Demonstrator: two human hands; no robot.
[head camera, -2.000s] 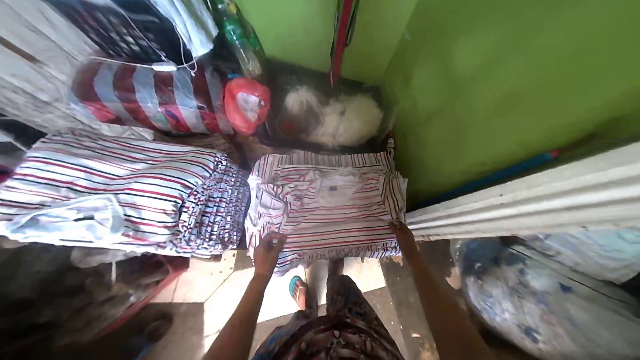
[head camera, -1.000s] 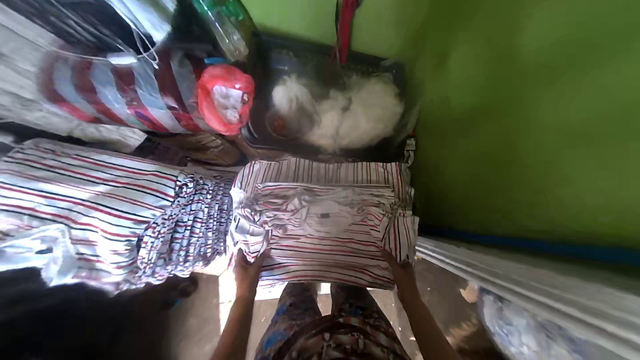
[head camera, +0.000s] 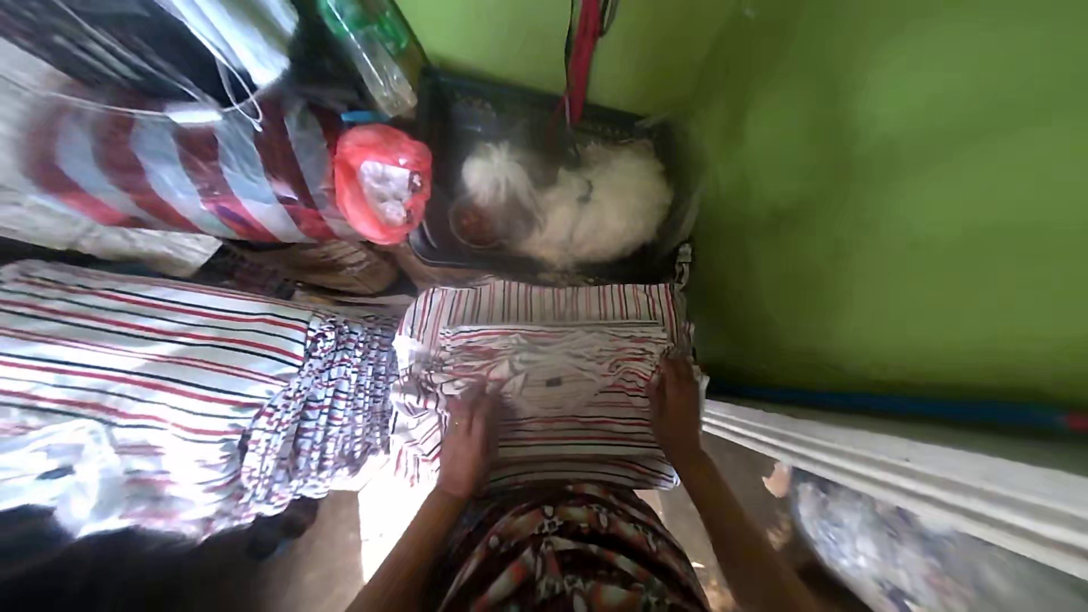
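Observation:
A folded garment with red, white and dark stripes (head camera: 578, 433) lies in front of me on more striped cloth, its gathered neckline toward the far side. My left hand (head camera: 469, 438) rests on its left part, slightly blurred. On the right edge, near the gathered part, lies my right hand (head camera: 676, 404). Whether the fingers of either hand pinch the cloth cannot be made out. To the left is a large pile of folded striped garments (head camera: 144, 365) with ruffled edges.
Behind the garment stands a black tray (head camera: 544, 272) holding white bundles in plastic. A red plastic bag (head camera: 382, 183), a striped bundle (head camera: 195, 170) and a plastic bottle (head camera: 374, 59) are at the back left. A green wall (head camera: 892, 212) rises on the right, with a white ledge (head camera: 892, 467) below.
Both hands have moved from the garment's near corners farther up its sides, toward the gathered part. The view has come closer to the cloth.

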